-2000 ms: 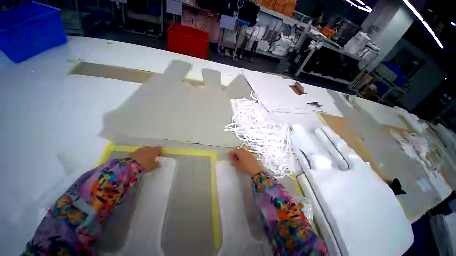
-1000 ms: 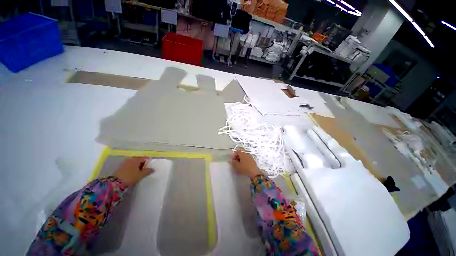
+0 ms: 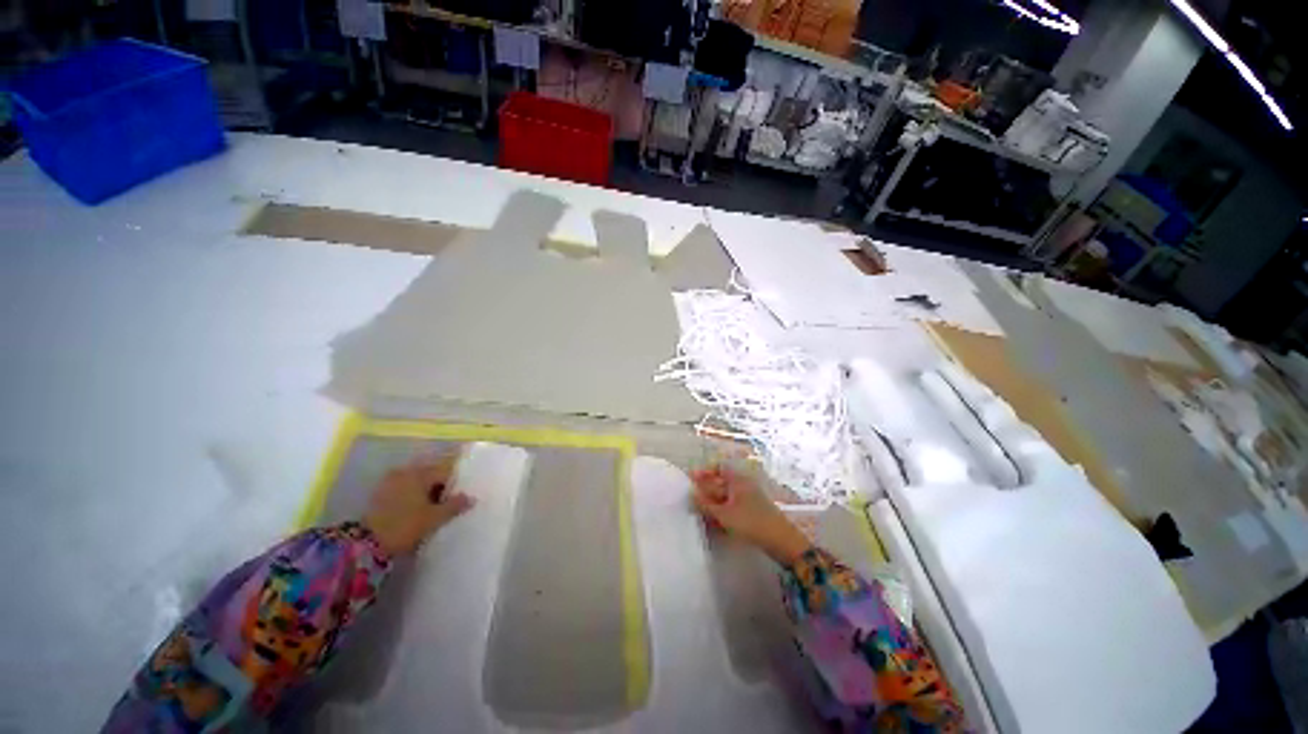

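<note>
A white cut panel [image 3: 430, 625] with two long arms lies on grey board inside the yellow marking tape [image 3: 488, 430]. My left hand [image 3: 416, 502] is at the outer edge of the left arm, near its rounded top, with its fingers bent. My right hand [image 3: 739, 505] is at the outer edge of the right arm, near its top, with thumb and fingers close together. Whether either hand pinches the panel or a strip cannot be made out. A loose tangle of thin white strips [image 3: 768, 394] lies just beyond my right hand.
A thick white panel stack [image 3: 1026, 574] lies at the right. A grey-beige template [image 3: 502, 323] lies beyond the tape. A blue crate [image 3: 122, 122] stands far left, and a red crate [image 3: 557, 139] is behind the table. White sheets [image 3: 832, 270] lie at the back.
Both hands have come down from the tape line towards the wearer, along the panel arms' outer edges. More of both rounded arm tops and the gap between them shows.
</note>
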